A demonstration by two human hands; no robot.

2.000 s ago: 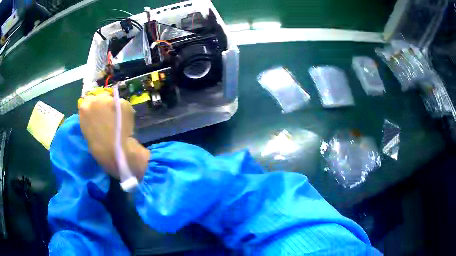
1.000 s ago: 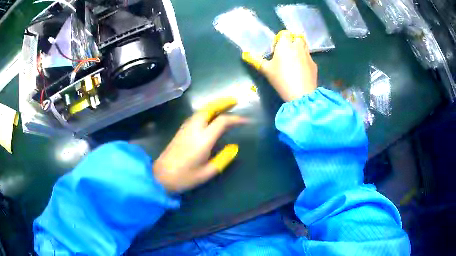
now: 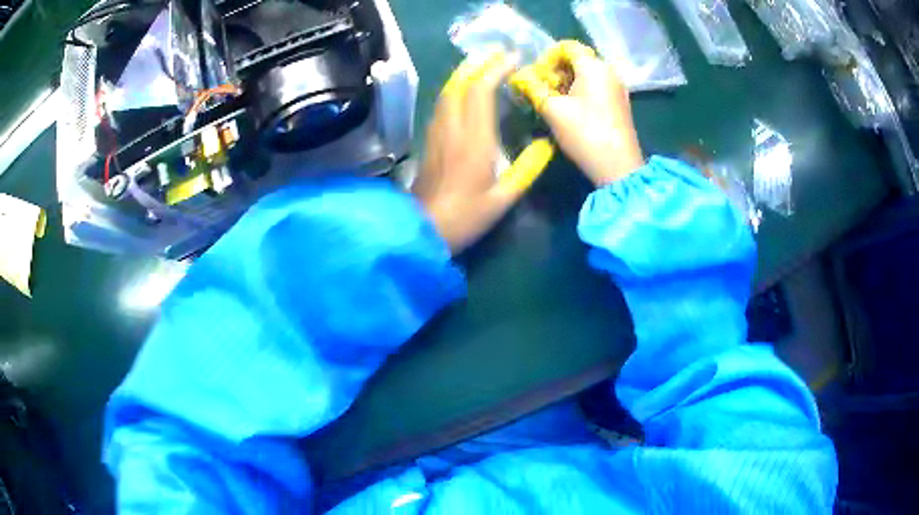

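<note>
My left hand (image 3: 466, 151), slightly blurred and with yellow finger cots, reaches over the lower part of a clear bagged packet (image 3: 496, 28), thumb apart from the fingers. My right hand (image 3: 589, 113), also with yellow finger cots, is just right of it, thumb and fingertips bunched together. Whether something small is between them cannot be told. The open projector unit (image 3: 141, 226) stands at the upper left, cut by the top edge. Its black lens (image 3: 314, 106), orange and red wires and a circuit board strip (image 3: 197, 176) show.
More clear packets (image 3: 635, 45) lie to the right, with a bunch of bagged parts (image 3: 836, 65) beyond. A small clear piece (image 3: 773, 169) lies below them. Crinkled film is partly hidden by my right sleeve. A yellow paper (image 3: 18, 241) lies at the left edge. The bench edge runs below my hands.
My left hand has moved up and right onto the packet, beside my right hand. My right fingertips have drawn together. Two seconds ago a hand was at the unit with a pale ribbon cable over it.
</note>
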